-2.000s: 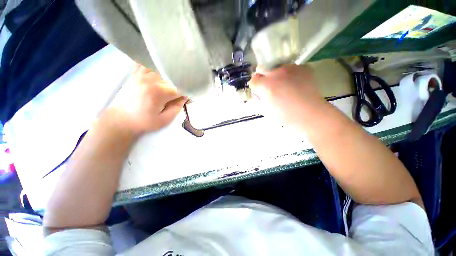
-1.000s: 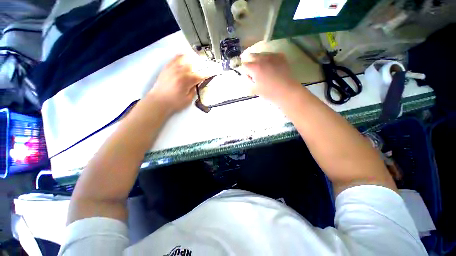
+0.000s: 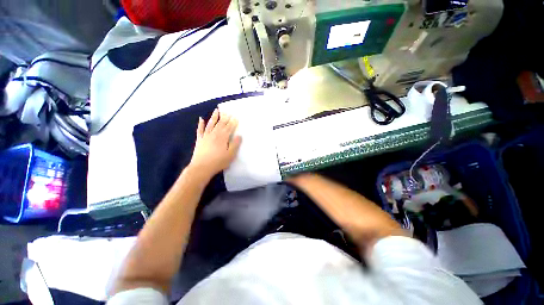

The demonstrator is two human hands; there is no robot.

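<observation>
My left hand lies flat with fingers apart on the joined panels, at the seam between a dark fabric panel and a white fabric panel. My right hand is blurred at the table's front edge, by the lower corner of the white panel; whether it grips the cloth cannot be told. Both panels hang over the edge, and a blurred pale piece shows below them. The presser foot of the cream sewing machine is just beyond the white panel's far end.
Black-handled scissors lie right of the needle. A white roll with a dark strip sits at the right table edge. A blue crate holds pieces at lower right. A blue basket stands left. A red basket is behind the table.
The dark panel now lies in front of the machine, joined to the white one. My left hand has moved onto them; my right hand has moved from the needle to the table's front edge.
</observation>
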